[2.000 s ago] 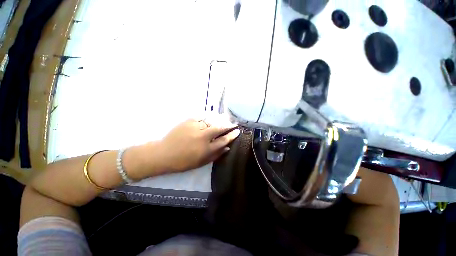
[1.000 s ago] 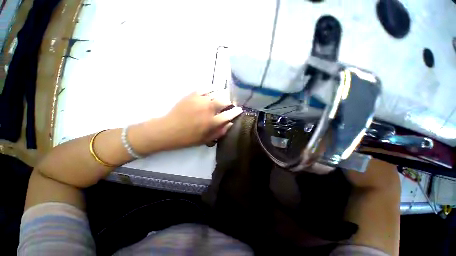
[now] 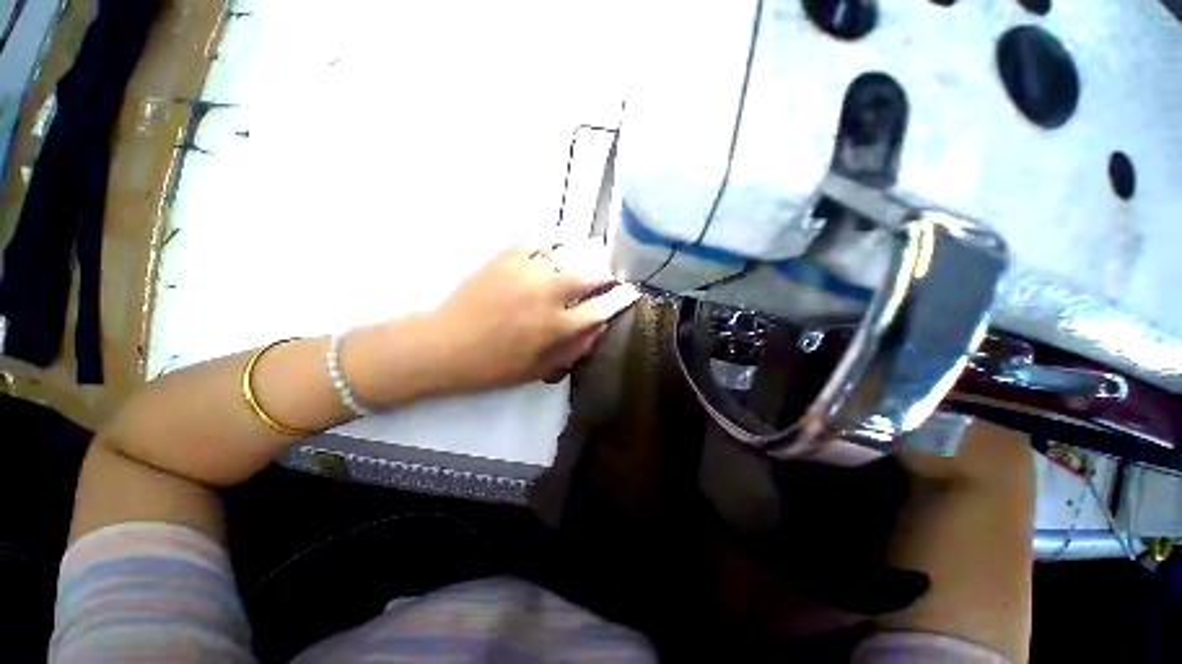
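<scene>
My left hand [image 3: 525, 318] is at the left edge of the dark brown garment piece [image 3: 629, 415], its fingertips at the cloth beside the sewing area under the machine head. The cloth hangs over the table edge towards my lap. The white sewing machine head [image 3: 804, 169] covers the upper right, and its shiny curved metal guard [image 3: 894, 350] stands in front of the cloth. Small metal parts show behind the guard; the needle cannot be made out. My right forearm comes in at the lower right, but my right hand is hidden behind the guard and dark cloth.
Long black fabric strips [image 3: 65, 195] lie on tan cardboard [image 3: 136, 208] at the left. A pale marked ruler strip [image 3: 428, 476] runs along the front edge of the white table [image 3: 350, 169]. A dark red machine part [image 3: 1089, 396] and a light blue bar [image 3: 1095, 545] are at the right.
The view has shifted, so the machine head sits differently in the picture. My left hand stays at the cloth by the machine head, its fingers still close together.
</scene>
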